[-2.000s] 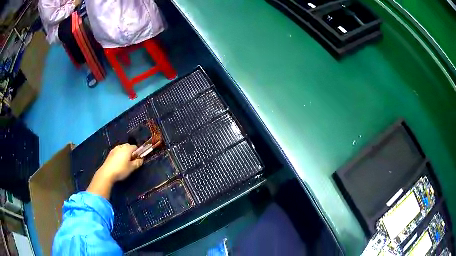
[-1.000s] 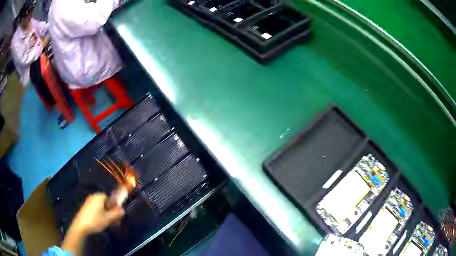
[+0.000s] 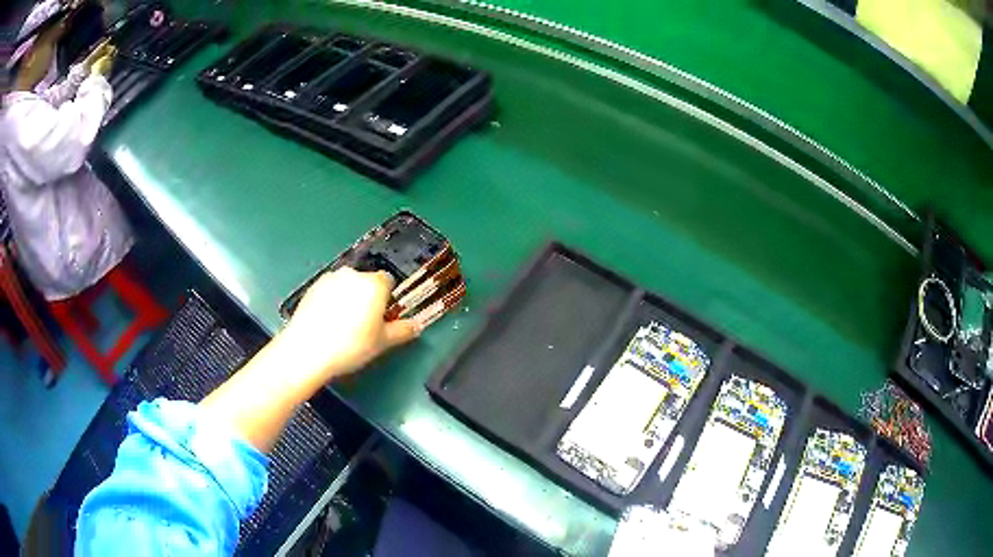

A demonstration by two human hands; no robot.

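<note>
My left hand, bare with a blue sleeve, grips a small stack of dark back housings with orange-copper edges, on or just above the green bench. My fingers hide part of the stack. Right of it lies a black foam tray with an empty left slot. Its other slots hold screen assemblies with blue, yellow and silver boards and pale batteries. Another pale assembly is cut off by the bottom edge. My right hand is not in view.
Stacked black trays lie at the back left. The perforated tray is low at left. A person in a pale smock sits at far left. Copper-red pieces and a tray with a pale ring are at right.
My left hand has moved from the perforated tray up and right to the bench with the housings. The view has swung right, showing more of the foam tray and the bench.
</note>
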